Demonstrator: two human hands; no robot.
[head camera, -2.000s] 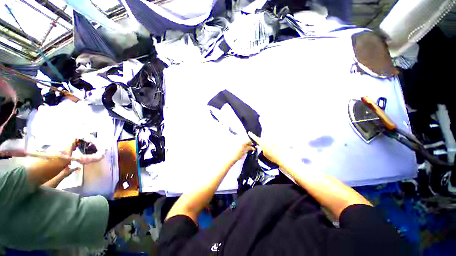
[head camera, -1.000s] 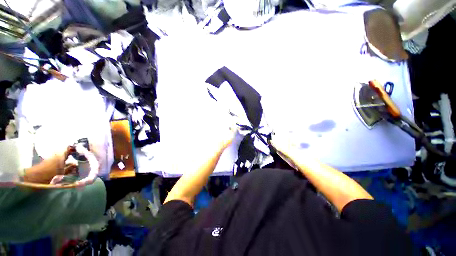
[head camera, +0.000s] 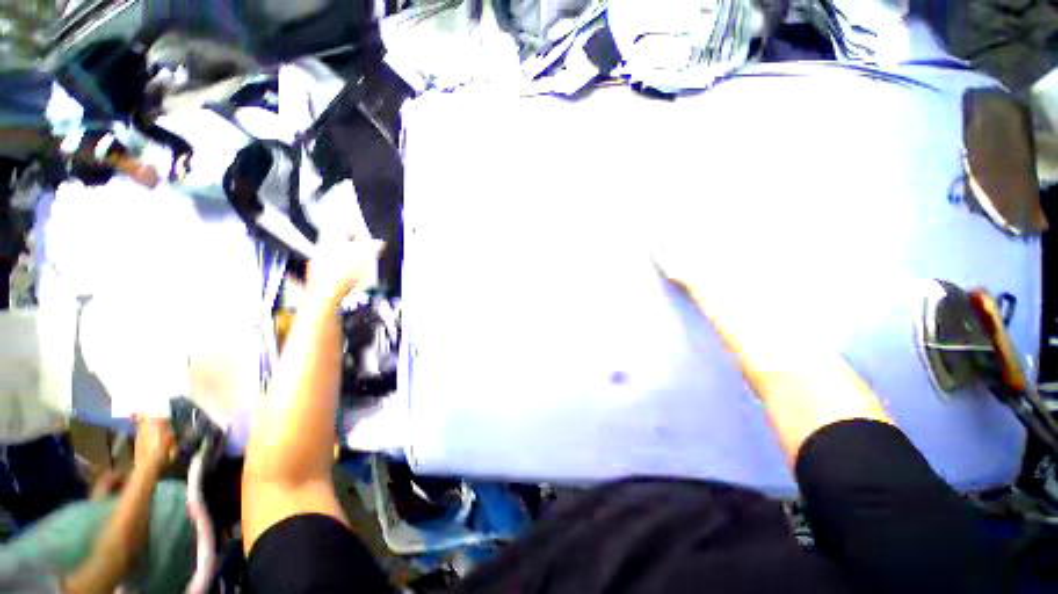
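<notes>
My left hand (head camera: 346, 262) is at the heap of black and white cut pieces (head camera: 273, 186), past the pressing table's left edge. Its fingers blend into bright white cloth, so a hold cannot be told. My right hand (head camera: 675, 276) is over the middle of the white-covered table (head camera: 522, 406). Its fingers are washed out by glare and any thing in them cannot be made out. The steam iron (head camera: 961, 337) lies at the table's right side, untouched, its orange-brown handle uppermost.
A brown rounded pad (head camera: 1000, 157) is at the far right corner. Bundled cloth (head camera: 685, 41) lies along the far edge. At left, another person's arm (head camera: 133, 505) is by a smaller white table (head camera: 128, 279). A dark hose runs from the iron.
The black panel and black-and-white pieces in front of me are gone from the table. My left hand has moved left to the heap; my right hand has moved forward. The view has shifted.
</notes>
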